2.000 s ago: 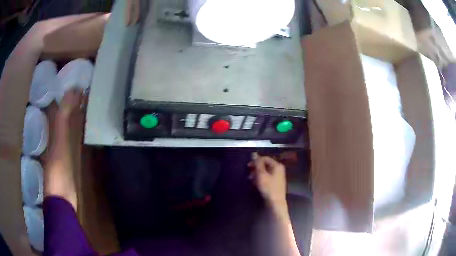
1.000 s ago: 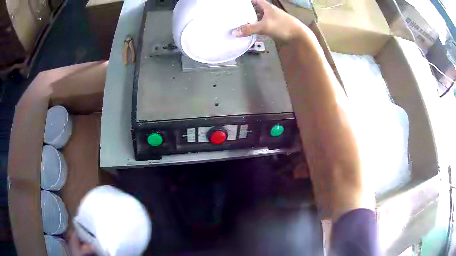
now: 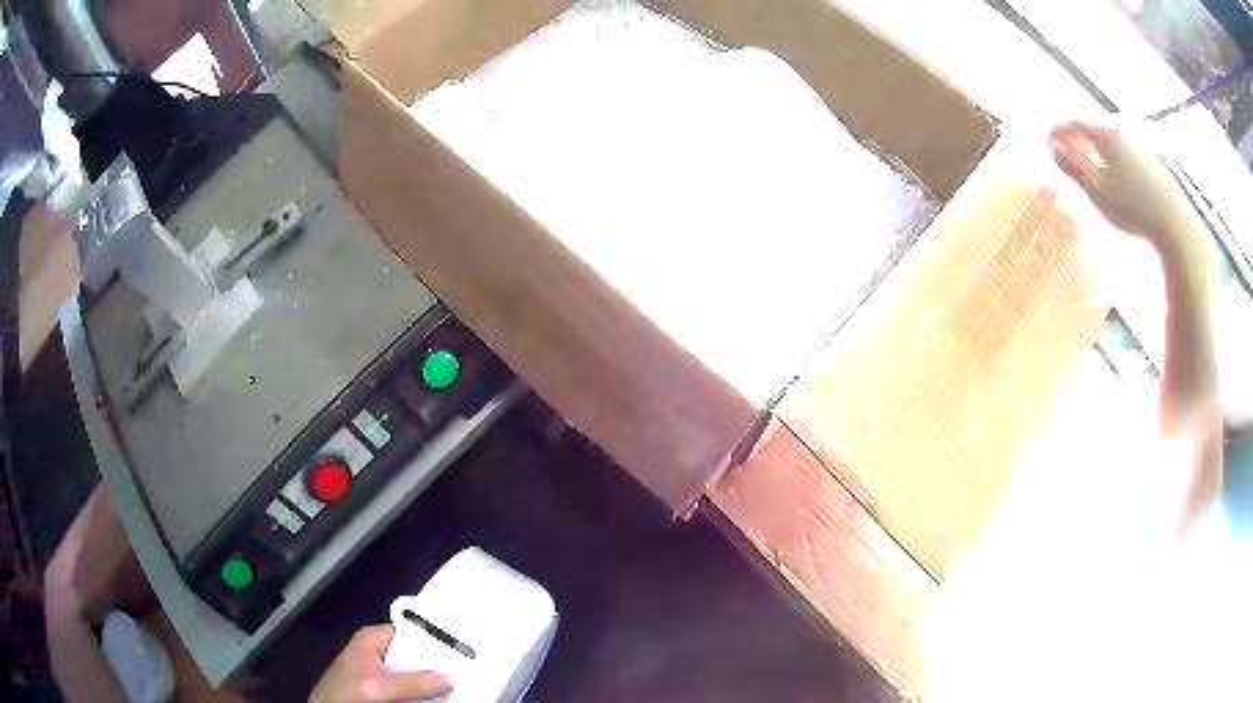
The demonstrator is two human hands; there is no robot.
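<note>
My left hand [image 3: 368, 670], at the bottom edge, holds a white plastic housing [image 3: 488, 635] by its slotted side. The dark slot faces up. My right hand [image 3: 1106, 172] is at the upper right beside the carton flap, with nothing visible in it; its sleeve is washed out. On the press bed [image 3: 309, 289] at left, the pale fixture [image 3: 158, 261] stands with no housing on it, between two slotted clamp bars. Another white housing [image 3: 138, 659] shows at the lower left.
The tall right carton [image 3: 536, 309] stands against the press, holding whitish plastic [image 3: 673, 179]. Its brown flap [image 3: 962, 357] spreads to the right. The front panel has two green buttons [image 3: 440, 368] and a red button [image 3: 330, 479]. The lower right is overexposed.
The view has swung right and tilted. The housing on the fixture is gone from there. My right hand has left the fixture and moved to the far right. My left hand still holds a housing.
</note>
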